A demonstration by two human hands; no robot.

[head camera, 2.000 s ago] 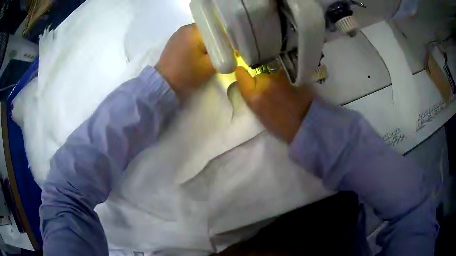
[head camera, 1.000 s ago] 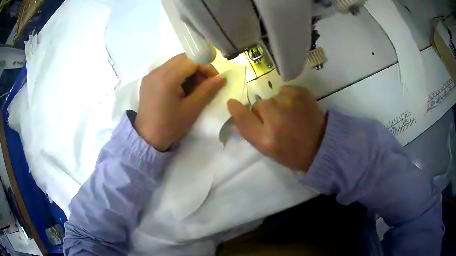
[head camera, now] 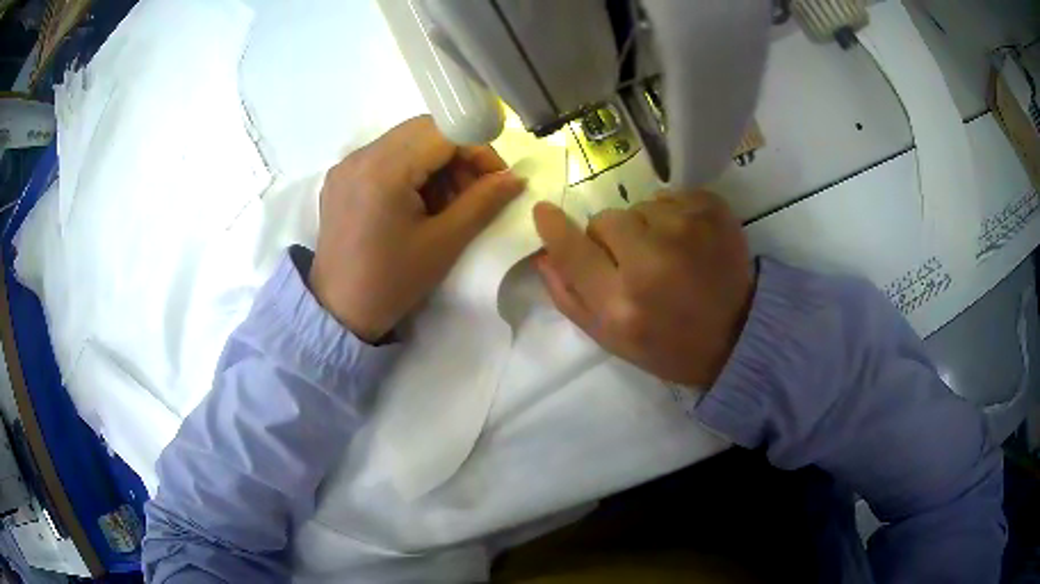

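A curved white fabric piece (head camera: 451, 394) lies on the large white garment panel (head camera: 171, 217), its upper end in yellow light just in front of the needle area. My left hand (head camera: 393, 222) pinches this piece between thumb and fingers, left of the needle plate (head camera: 599, 154). My right hand (head camera: 650, 280) holds the right edge of the same piece with thumb and index finger, where the edge curls up. The sewing machine head (head camera: 547, 51) stands above both hands. The needle tip is too small to make out.
The white lamp tube (head camera: 462, 108) hangs close above my left fingers. A curved white strip (head camera: 941, 148) lies right of the machine. A tan block (head camera: 1013, 120) is at the far right edge. A blue bin (head camera: 46, 297) holds cloth at the left.
Both hands have come back from the needle toward me with the cloth since the oldest frame. In the last second, the curved piece's edge has unfolded slightly and my right fingers have shifted along it.
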